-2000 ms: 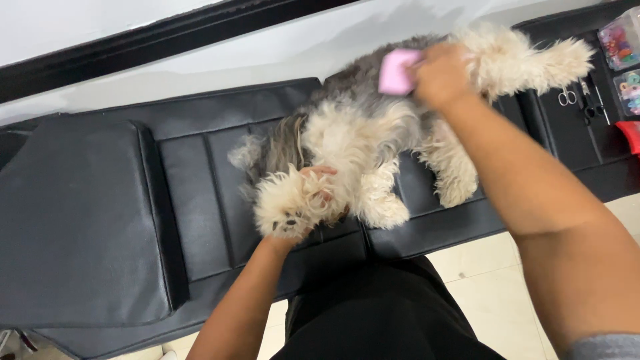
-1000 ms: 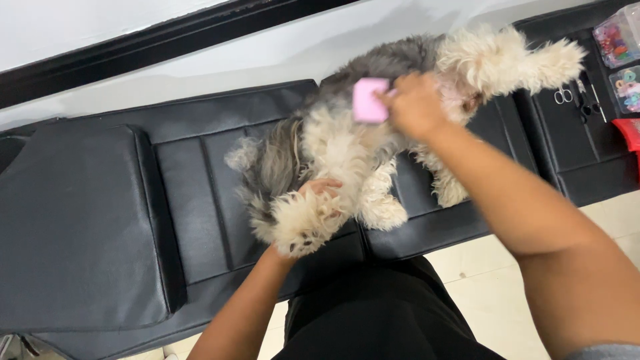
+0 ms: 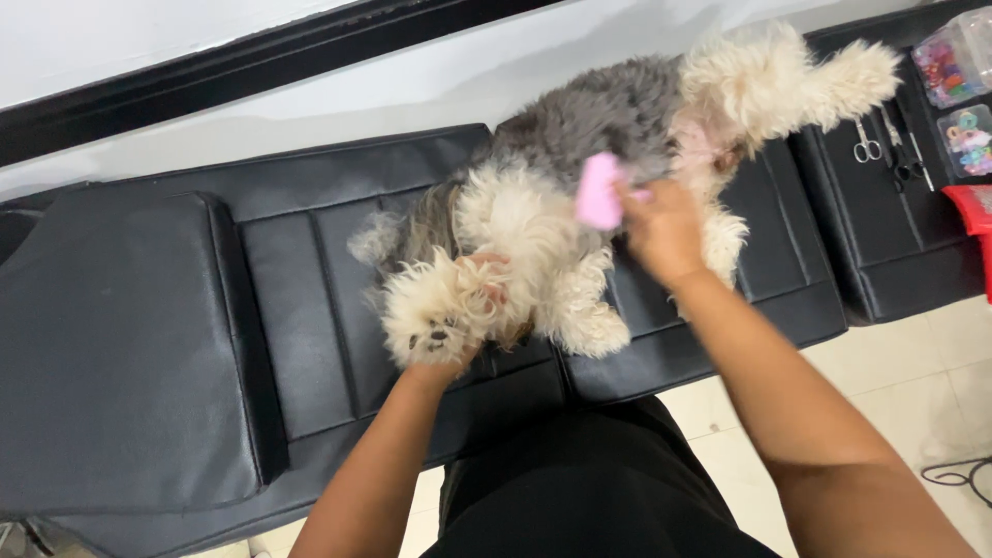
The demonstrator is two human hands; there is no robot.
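Observation:
A long-haired grey and cream dog (image 3: 604,116) lies on its side on a black padded bench (image 3: 395,310), its hind legs toward the upper right. At the front end of the dog, my left hand (image 3: 487,283) is partly buried in the cream fur, gripping a raised front paw (image 3: 438,325) whose dark pads show. My right hand (image 3: 663,225) holds a pink grooming brush (image 3: 600,191) by its handle, over the dog's belly side. The brush is slightly blurred, and its bristle side is hidden.
Small scissors (image 3: 866,147), darker scissors (image 3: 899,155) and a thin metal tool (image 3: 922,163) lie on the bench's right part. Beyond them are clear boxes of colourful bands (image 3: 947,70) and a red item (image 3: 973,209). A raised black cushion (image 3: 124,349) stands at left; a white wall runs behind.
The pink brush and my right hand have shifted across the dog's body, first toward its front end, then slightly back toward its hind legs. My left hand remains at the front paw.

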